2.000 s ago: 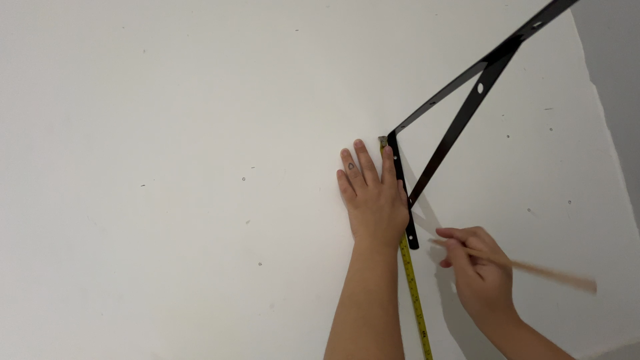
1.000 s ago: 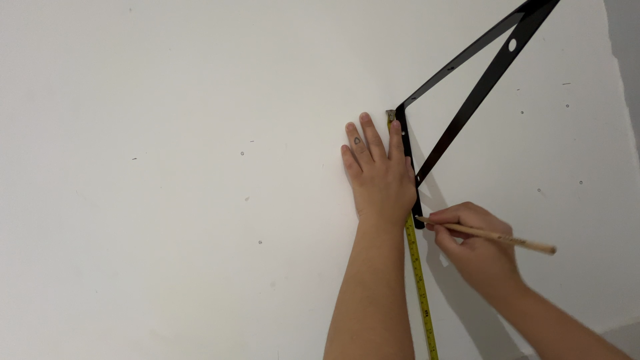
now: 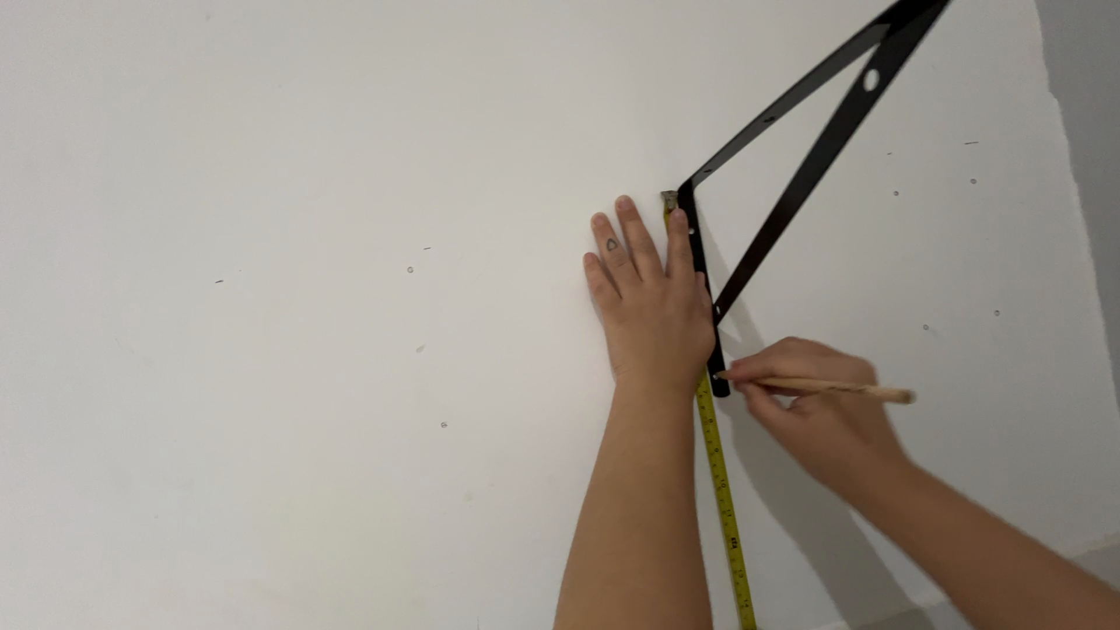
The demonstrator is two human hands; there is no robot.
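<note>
My left hand [image 3: 656, 306] lies flat with spread fingers, pressing a black metal shelf bracket [image 3: 809, 179] and a yellow tape measure blade [image 3: 726, 516] against the white wall. The blade runs beside the bracket's short mounting leg, its metal end hook near the bracket's corner. A wooden pencil [image 3: 827, 387] is pinched in my right hand [image 3: 818, 407], its tip at the hole near the lower end of that leg. The bracket's other leg and its diagonal brace stand out from the wall toward the upper right. Part of the blade is hidden under my left hand.
The white wall [image 3: 262, 157] carries small pencil circles and short dashes on both sides of the bracket. A grey surface [image 3: 1085, 131] borders its uneven right edge. Shadows of the bracket and my right arm fall on the wall.
My right hand has brought the pencil tip from beside the bracket's lower end onto it. My left hand has stayed pressed on the bracket and tape.
</note>
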